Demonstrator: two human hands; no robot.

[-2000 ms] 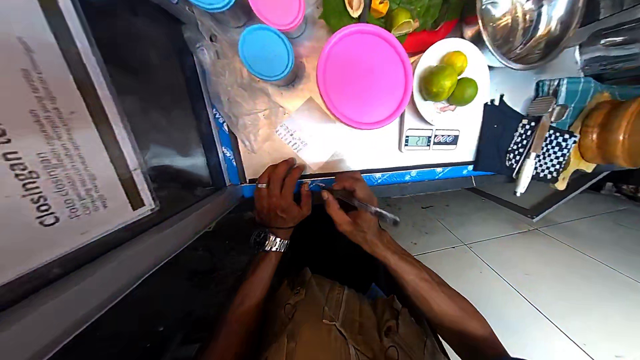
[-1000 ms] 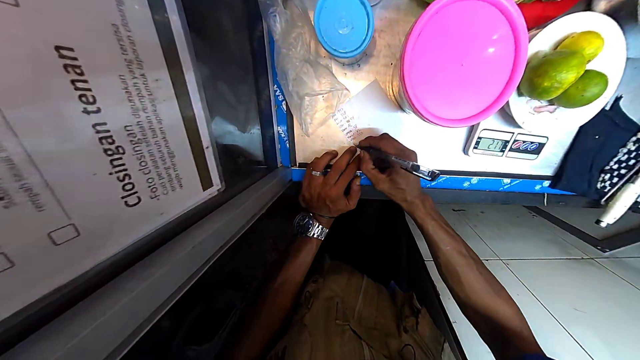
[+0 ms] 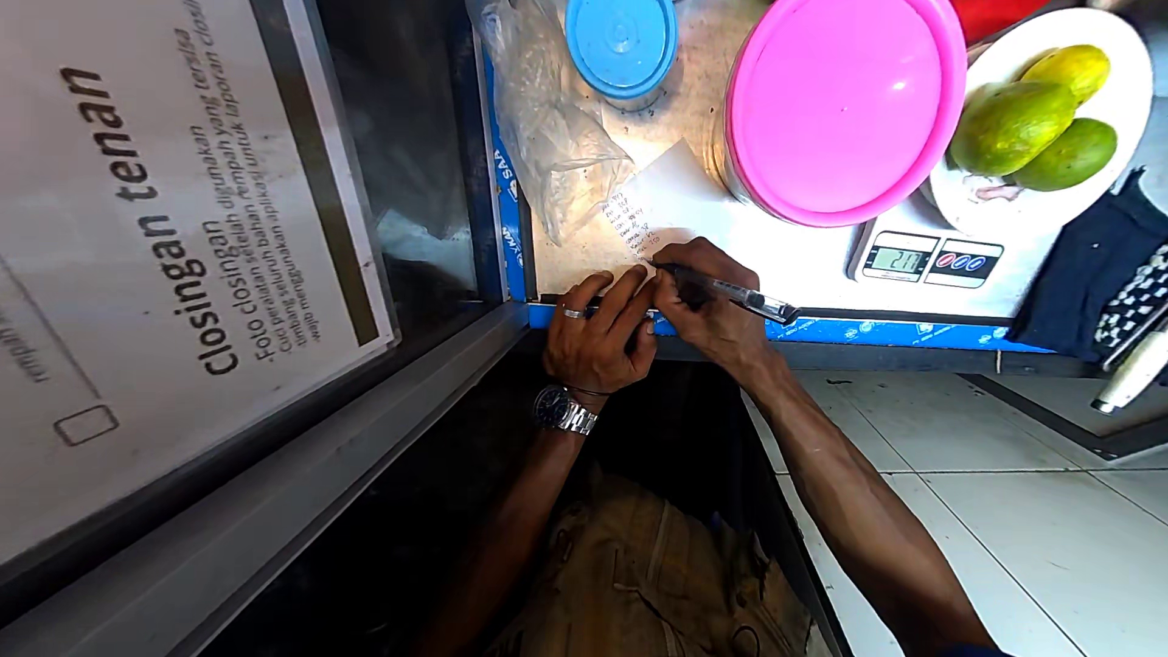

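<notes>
My right hand grips a black-and-clear pen, its tip at a sheet of white paper that bears handwriting. My left hand, with a ring and a steel wristwatch, rests at the counter's edge by the paper's lower end. A dark, thin thing lies under its fingers; I cannot tell what it is. Just right of the paper stands a round container with a pink lid. A crumpled clear plastic bag lies to the paper's left.
A blue-lidded container stands at the back. On the right, a white plate of green and yellow fruit sits over a digital kitchen scale. Beyond are dark cloths and a utensil's pale handle. A printed sign fills the left.
The pen, held crosswise between both hands two seconds ago, is now in my right hand with its tip at the paper. The view has come closer to the counter.
</notes>
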